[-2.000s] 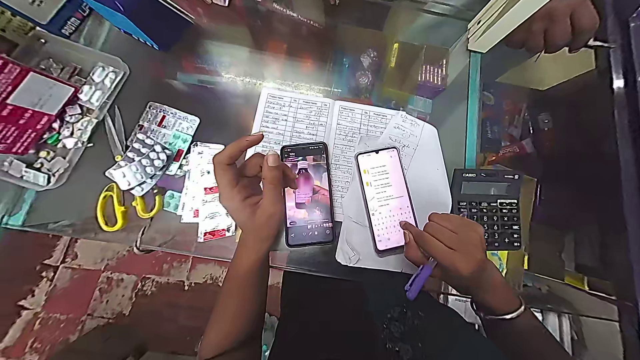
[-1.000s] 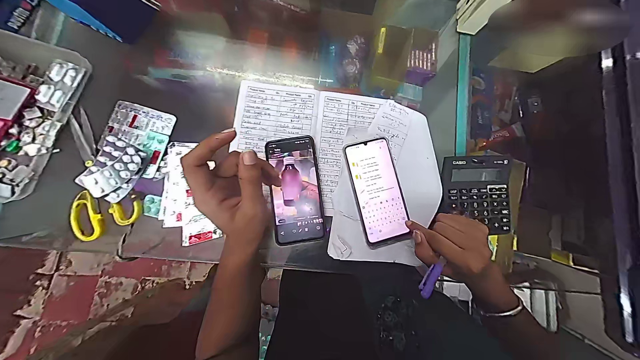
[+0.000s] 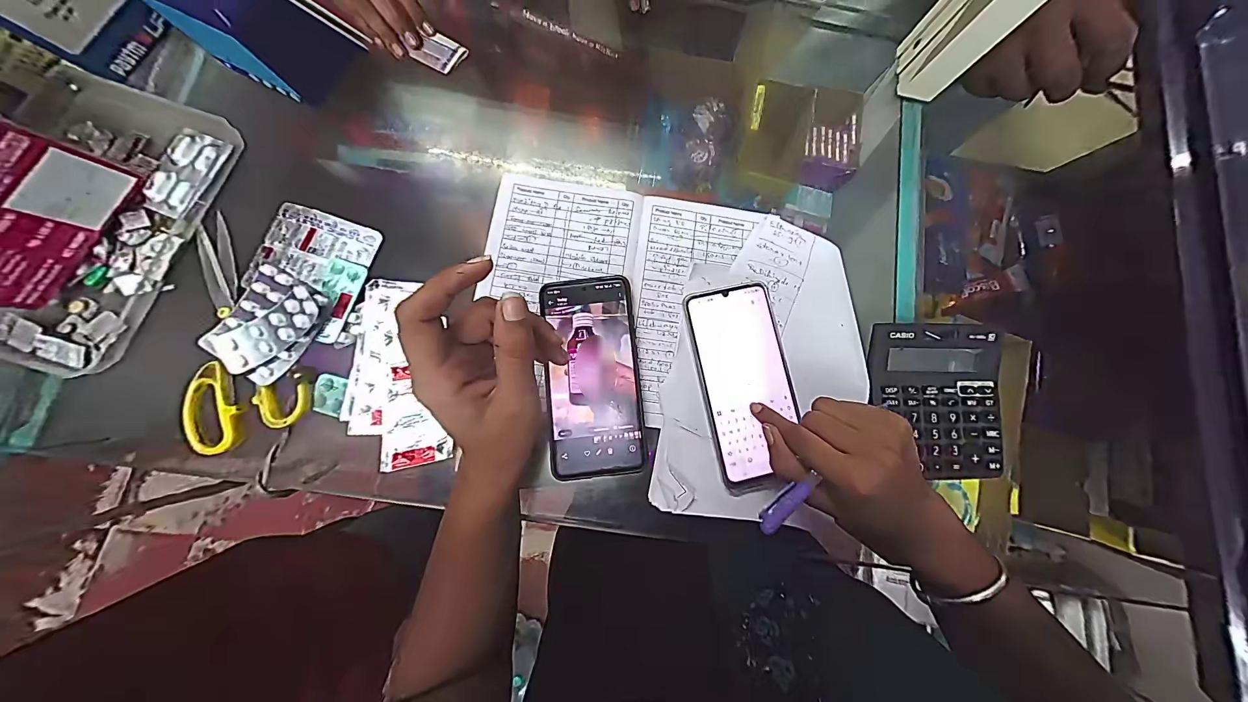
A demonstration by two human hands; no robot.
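My left hand (image 3: 483,361) is raised with bent fingers at the left edge of a dark smartphone (image 3: 595,390), whose screen displays a bottle; it holds nothing. A second smartphone (image 3: 736,361) with a bright screen and a keyboard lies to the right on loose papers (image 3: 829,331). At its lower right edge is my right hand (image 3: 848,458), one fingertip over the keyboard, with a purple pen (image 3: 788,502) tucked in the fingers. Beneath and behind the phones lies an open notebook (image 3: 673,253) with handwritten tables.
A Casio calculator (image 3: 936,400) lies at right. Yellow-handled scissors (image 3: 219,409), tablet blister packs (image 3: 268,322), white-and-red strips (image 3: 414,429) and a plastic tray of medicines (image 3: 73,361) are at left. Another person's fingers (image 3: 385,19) hold a small pack at the top; a further hand (image 3: 1063,49) is at upper right.
My right index finger has moved from the phone's lower right edge onto the keyboard. The bright phone's screen no longer displays the list above its keyboard. Fingers with a small pack now show at the top.
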